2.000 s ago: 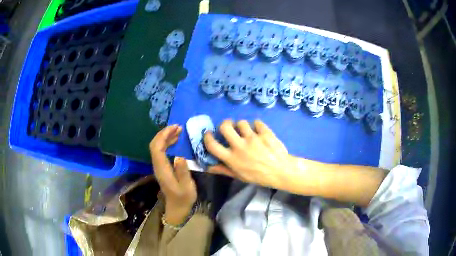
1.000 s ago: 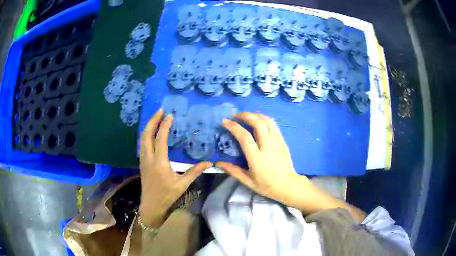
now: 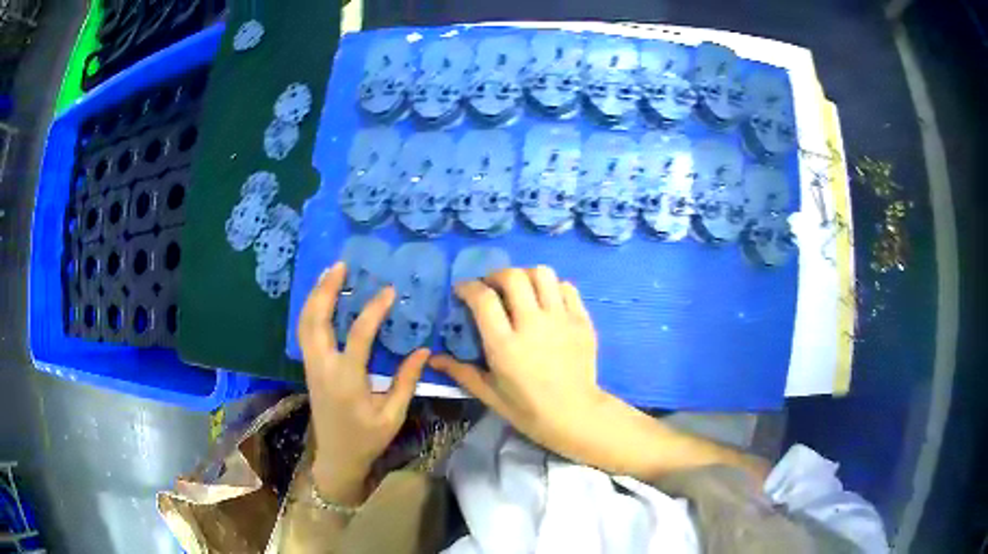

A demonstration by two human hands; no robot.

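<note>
Pale blue-grey oval plastic housings [image 3: 483, 179] lie in two long overlapping rows on the bright blue work board [image 3: 672, 314]. Below them, at the board's near left, a short third row has three ovals. My left hand [image 3: 355, 352] has its fingertips on the leftmost two ovals [image 3: 416, 284], which lie side by side. My right hand [image 3: 533, 341] has its fingers on the third oval [image 3: 478, 263] and partly hides it. A small gap shows between the second and third ovals.
Loose round plastic inserts [image 3: 256, 211] lie on a dark green surface [image 3: 222, 303] at left. Beyond are black trays [image 3: 128, 233] in a blue crate [image 3: 49, 292]. A pile of tiny brass pieces [image 3: 883, 216] lies right of the board. An open brown bag [image 3: 217, 492] is at the lower left.
Two seconds ago the hands were at a housing by the board's near left edge. Since then three ovals have come to lie apart in a short row, with both hands spread over them.
</note>
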